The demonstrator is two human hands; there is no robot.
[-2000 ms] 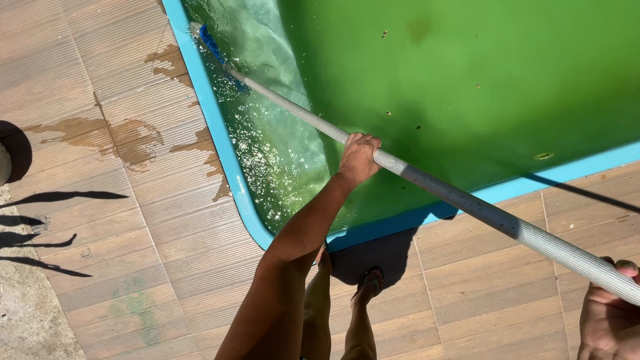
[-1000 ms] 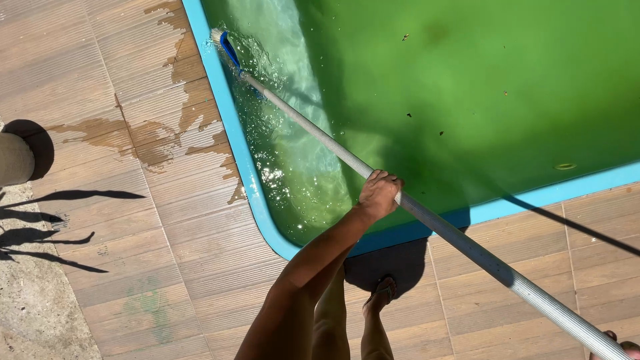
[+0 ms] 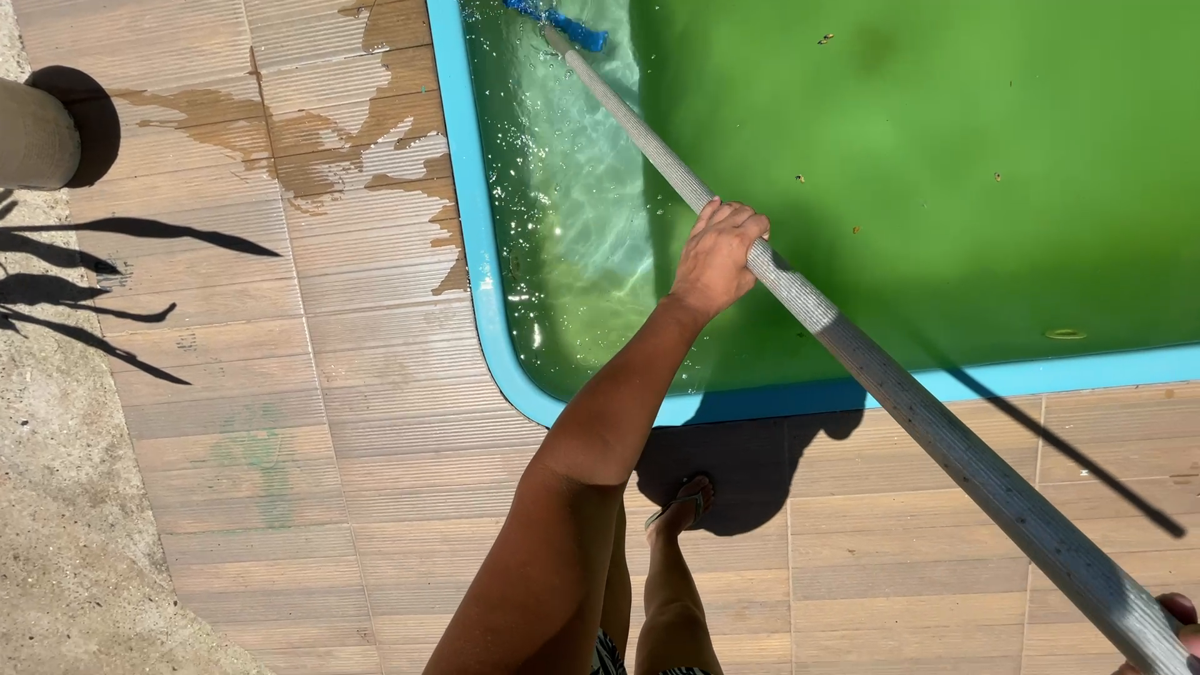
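Observation:
My left hand (image 3: pixel 720 255) is closed around the middle of a long grey ribbed pole (image 3: pixel 881 366), above the water near the pool's corner. At the lower right edge of the view my right hand (image 3: pixel 1179 614), mostly cut off, grips the pole's near end. The pole slants up and left to a blue pool brush head (image 3: pixel 558 23), which sits in the water close to the left wall, partly under splashes at the top edge. Green, cloudy water (image 3: pixel 919 187) fills the pool, paler along the left side. Small dark bits float on it.
A light blue pool rim (image 3: pixel 466 187) curves around the near left corner. Wood-look tiles (image 3: pixel 394 375) carry wet patches beside it. My sandalled foot (image 3: pixel 689 502) stands by the near rim. A round pot (image 3: pixel 33 136) stands at the far left, near rough concrete (image 3: pixel 56 487).
The brush head has moved away from the left rim, and its blue part now lies slanted the other way. Both hands stay on the pole. The wet patch on the tiles is larger than two seconds ago.

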